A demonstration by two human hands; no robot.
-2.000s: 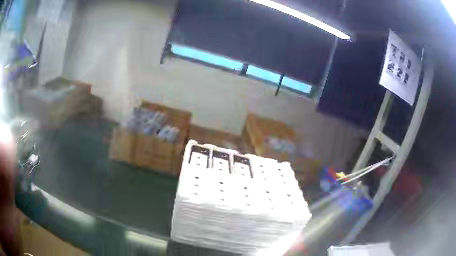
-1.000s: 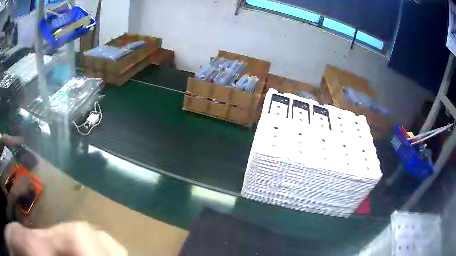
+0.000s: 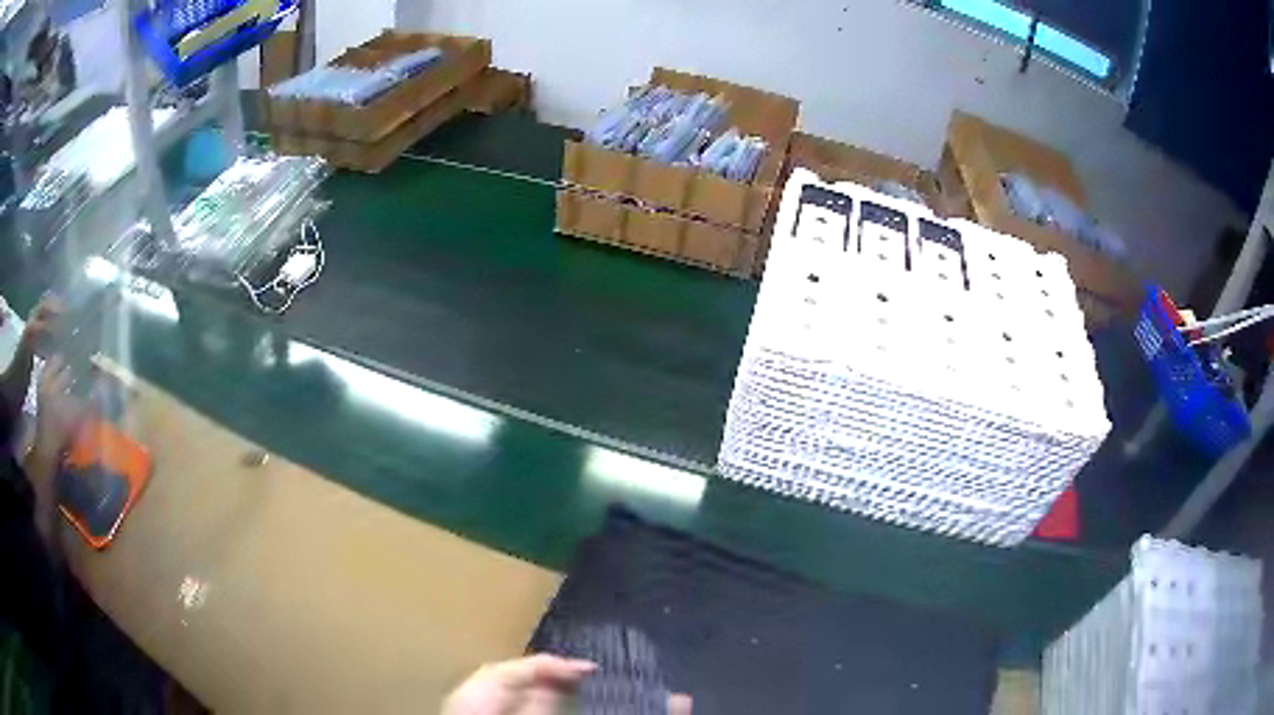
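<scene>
My left hand [image 3: 514,687] is at the bottom edge, partly cut off. It holds a row of thin black phone-sized frames [image 3: 622,671], whose edges show as pale parallel lines. A fingertip shows at the row's right side; it looks like part of the same hand. My right hand is not seen. The row is over the near left part of a black blister tray [image 3: 796,629], which lies flat and runs out of the picture at the bottom. The tray's pockets are too dark to make out.
A tall white tray stack [image 3: 908,405] stands on the green conveyor [image 3: 531,328], with a few black parts on top. Another white stack [image 3: 1188,629] is at right. Cardboard boxes [image 3: 657,217] stand beyond. At left, a neighbour's hand is near an orange bin [image 3: 105,482] by the tan bench [image 3: 335,573].
The view has turned downward and left, showing more bench and black tray. My left hand, blurred at lower left a second ago, is now at bottom centre with the row of black frames.
</scene>
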